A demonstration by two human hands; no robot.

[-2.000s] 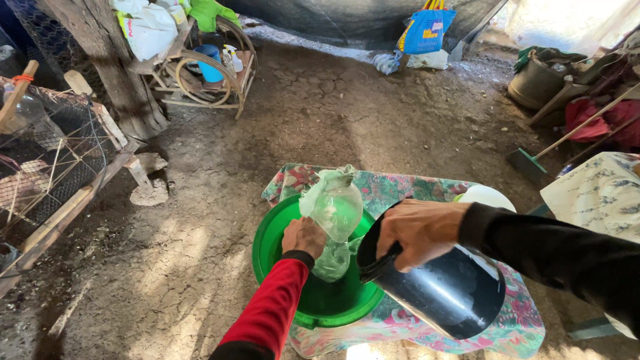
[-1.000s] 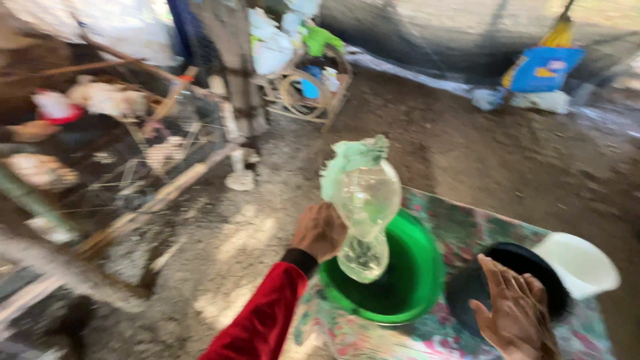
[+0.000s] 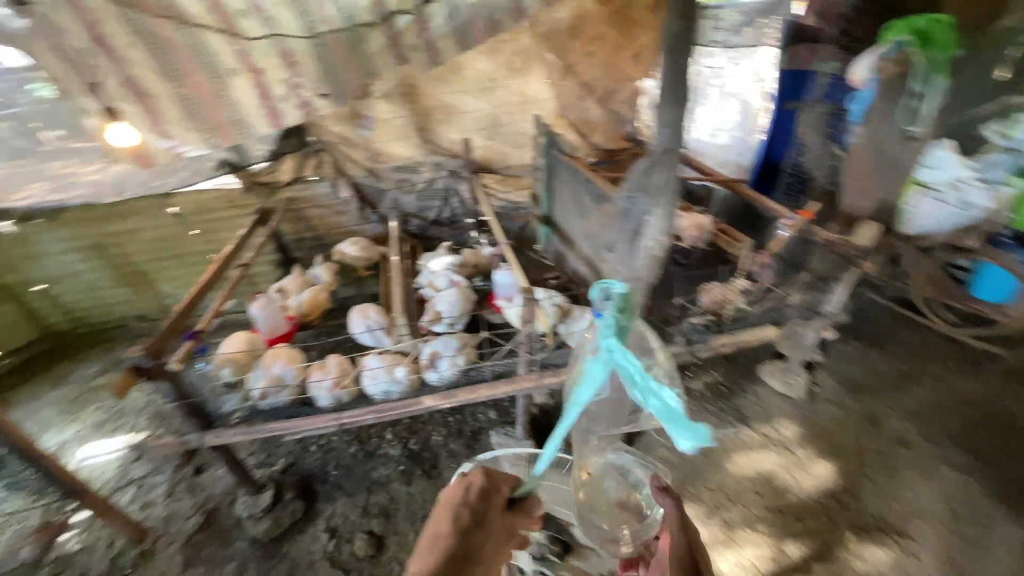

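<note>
In the middle is a clear plastic container point(image 3: 616, 504) with a narrow waist and a rounded lower part. A teal strip point(image 3: 612, 344), cloth or plastic, is knotted around its top, with two ends hanging down. My left hand point(image 3: 480, 520) grips the longer end, left of the container. My right hand point(image 3: 676, 532) holds the lower part from the right and below, partly cut off by the frame edge. Behind and under the container shows the rim of a white vessel point(image 3: 512, 454), mostly hidden by my left hand and the container. The view is blurred.
Ahead is a netted pen with a wooden rail point(image 3: 384, 412), holding several pale chickens point(image 3: 276, 372) and a red-and-white drinker point(image 3: 272, 320). A wooden post point(image 3: 668, 160) stands behind the container. At right are a blue container point(image 3: 994, 276) and white bags point(image 3: 944, 192).
The view has swung far left and up to the pen. My right hand has left the black bucket and now holds the clear container. My left hand now grips the teal strip.
</note>
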